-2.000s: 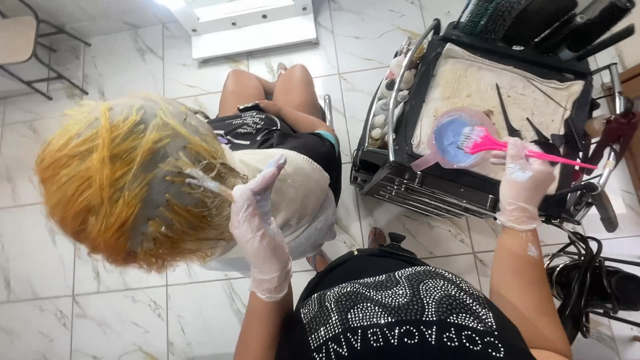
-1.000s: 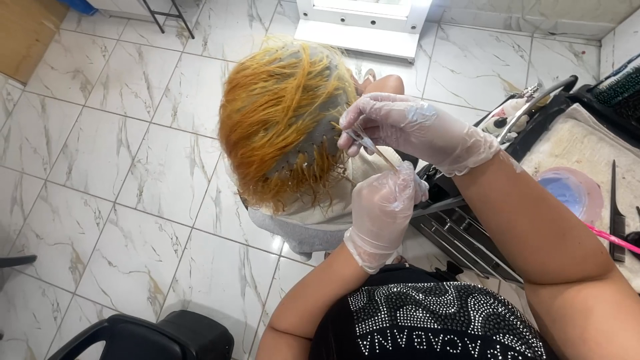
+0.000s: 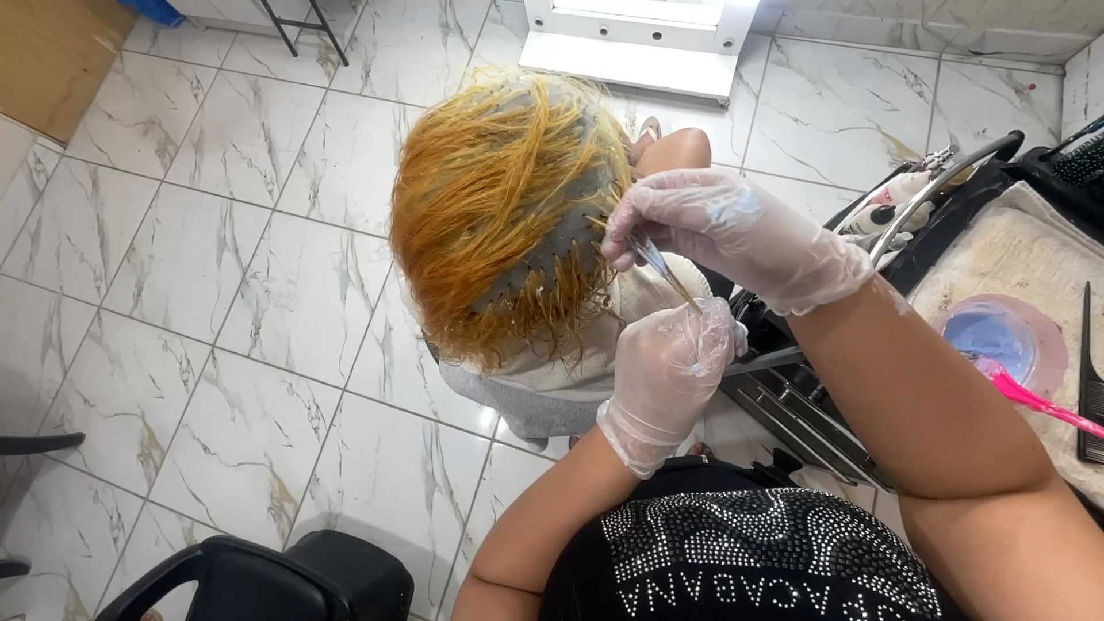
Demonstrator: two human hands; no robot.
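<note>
A seated person's head wears a grey highlighting cap (image 3: 565, 237) with orange-yellow hair strands (image 3: 474, 198) pulled through it. Beside the cap, my right hand (image 3: 716, 228), in a clear glove smeared with pale blue cream, pinches a strand of hair (image 3: 664, 269) coated with the same cream. The strand's lower end is gripped by my gloved left hand (image 3: 673, 366), just below. On the towel-covered trolley at the right lies a bowl of blue cream (image 3: 992, 336), with a pink tint brush (image 3: 1035, 399) resting in it.
The trolley (image 3: 957, 237) also bears a black comb (image 3: 1088, 371), and bottles (image 3: 884, 207) stand at its side. A black chair (image 3: 285, 573) is at the lower left. A white stand (image 3: 630, 65) is ahead on the marble-look tiled floor (image 3: 285, 276).
My right hand has left the pink brush, which it held over the bowl two seconds ago, and come to the hair strand beside my left hand. The view has swung to the left.
</note>
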